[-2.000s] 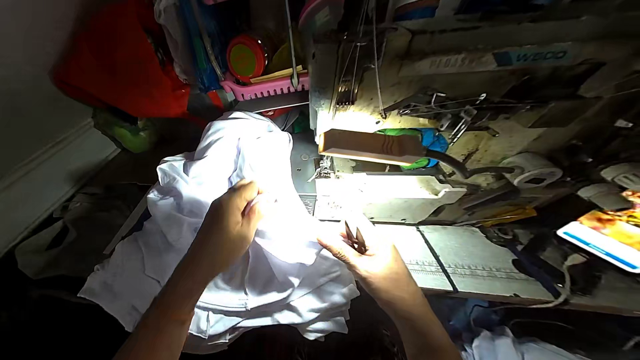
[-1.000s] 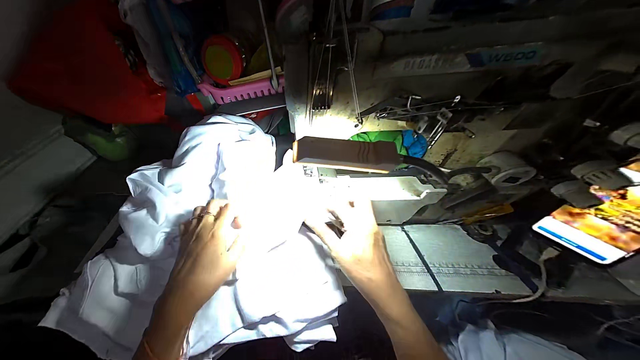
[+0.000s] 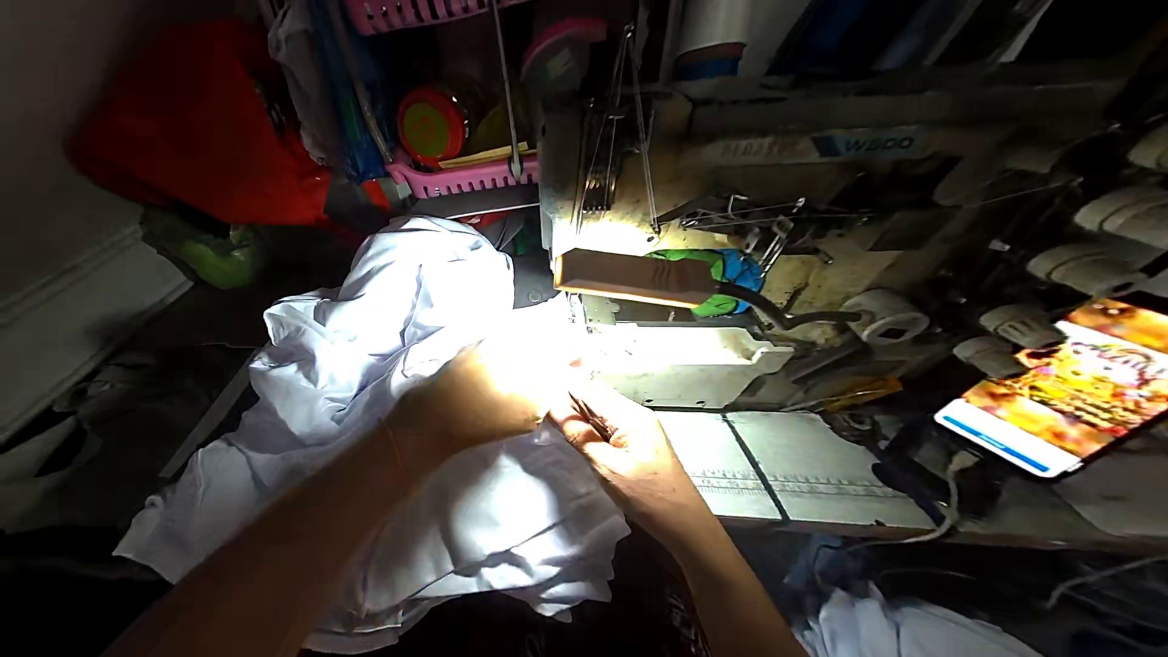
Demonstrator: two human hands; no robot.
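Note:
White fabric (image 3: 365, 338) lies bunched in front of and left of an industrial sewing machine (image 3: 675, 351). My left hand (image 3: 479, 392) rests on the cloth close to the needle area; glare washes out its fingers, so its grip is unclear. Touching the cloth edge beside it, my right hand (image 3: 616, 433) holds a small dark metal tool (image 3: 591, 418), seemingly thread snips, between fingers and palm. A brown lamp head (image 3: 637, 278) shines over the needle area, and the brightest cloth beneath it shows no detail.
A pink basket (image 3: 470, 178) with a red-rimmed round container stands behind the cloth. A red bag (image 3: 201, 137) is at the back left. Thread cones (image 3: 885, 315) and a lit phone (image 3: 1063, 388) stand to the right. More white cloth (image 3: 912, 625) lies at the lower right.
My left hand has moved right, from apart on the cloth to close beside my right hand near the needle area. The dark tool shows in my right hand two seconds ago as well.

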